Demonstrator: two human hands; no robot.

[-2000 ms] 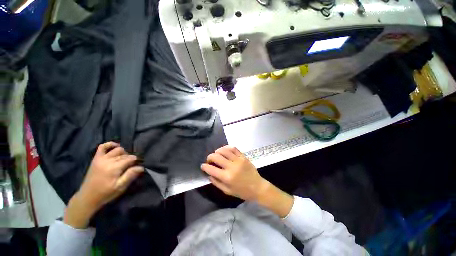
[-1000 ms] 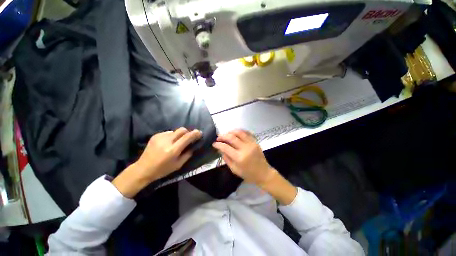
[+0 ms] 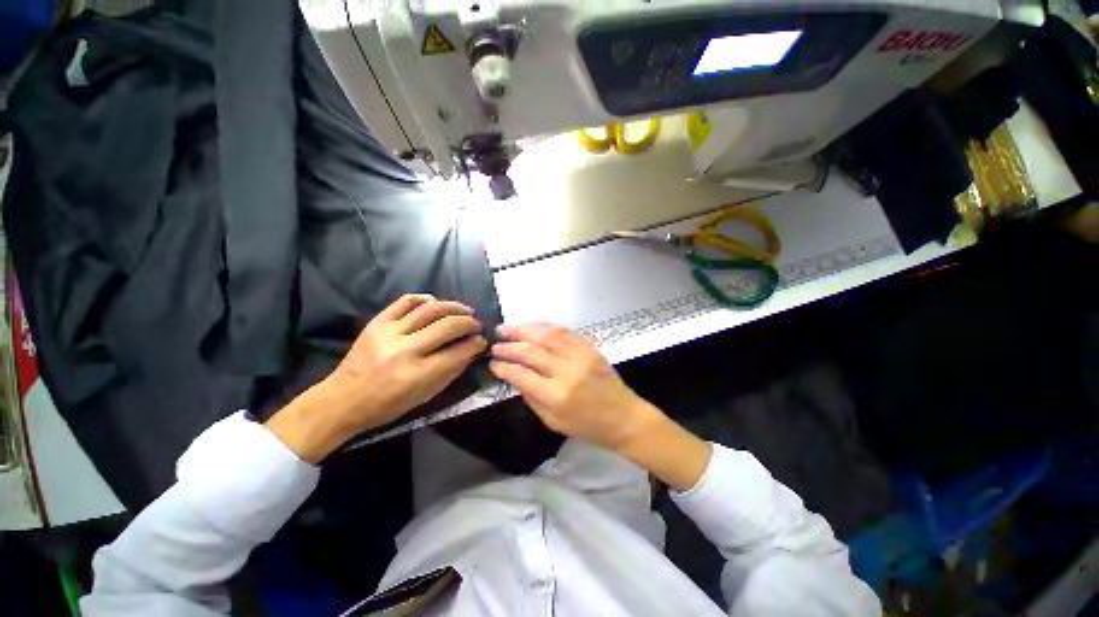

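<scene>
A dark charcoal garment [image 3: 133, 229] is spread left of the machine, and its right part runs under the lit needle area. My left hand [image 3: 416, 356] lies on the cloth near the table's front edge, its fingertips closed on the cloth edge. My right hand [image 3: 554, 376] pinches the same edge from the right, fingertips almost touching the left ones. The fold between the fingertips is mostly hidden. The sewing machine's needle area [image 3: 492, 181] is above my hands; glare hides the needle and presser foot.
Snips with yellow and green loops [image 3: 733, 268] lie right of the needle. Yellow loops [image 3: 621, 135] show under the machine arm. Dark cloth pieces [image 3: 904, 169] and a shiny gold bundle [image 3: 998, 175] lie at the right. Printed ruler marks [image 3: 820, 268] run along the table's front edge.
My left hand has moved right along the cloth, beside my right hand. The corner flap seen hanging at the front is now under my hands. The view has shifted somewhat.
</scene>
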